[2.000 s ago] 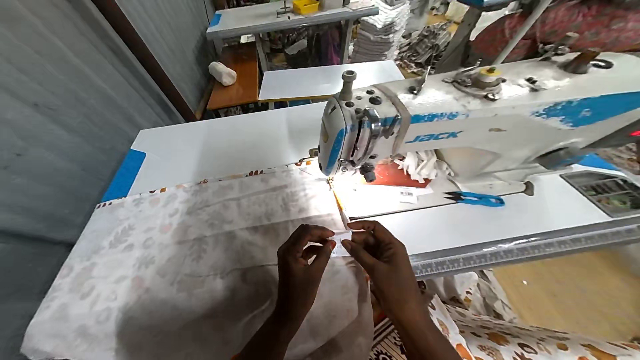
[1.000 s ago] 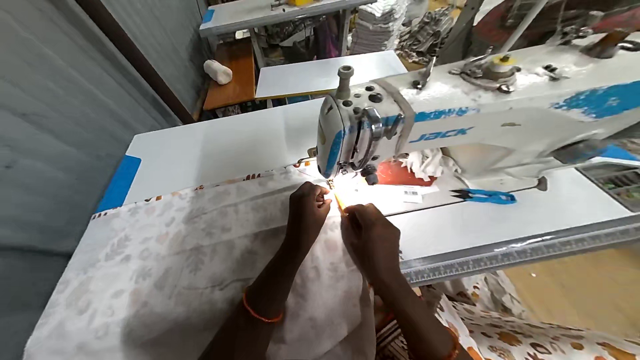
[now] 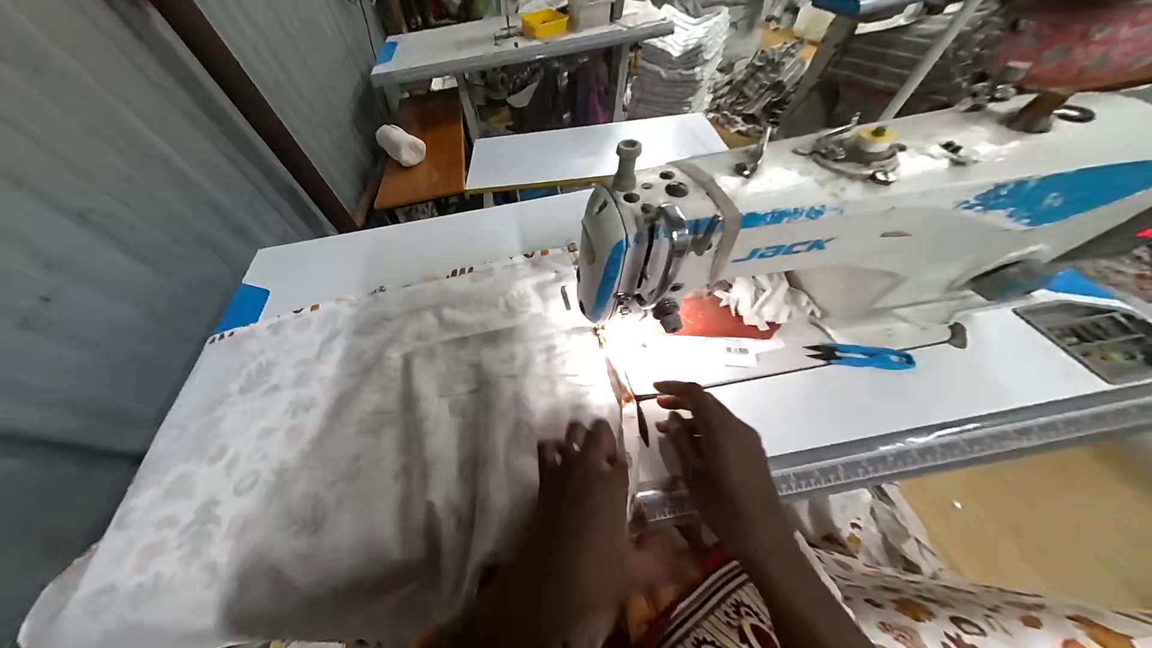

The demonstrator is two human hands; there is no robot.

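A white printed fabric [image 3: 360, 432], wrong side up, lies over the table left of the needle of a Jack sewing machine [image 3: 810, 225]. The fabric's right edge runs under the lit presser foot area, which is partly lost in glare. My left hand [image 3: 580, 468] is blurred and rests on the fabric near that edge, its fingers bent. My right hand [image 3: 711, 441] is just right of the edge over the table, fingers spread and slightly curled, with no object visible in it. Blue thread snips [image 3: 868, 355] lie on the machine bed at the right.
A measuring tape strip [image 3: 972, 445] runs along the table's front edge. Behind the needle lie a red piece [image 3: 720, 317], white scraps [image 3: 763, 299] and a paper label [image 3: 740, 351]. Patterned fabric [image 3: 954, 603] hangs at the lower right. A grey corrugated wall [image 3: 81, 198] stands at the left.
Both hands were close to the needle a second ago; now they are nearer the table's front edge and farther apart. A small white piece seen between the fingers two seconds ago no longer shows there.
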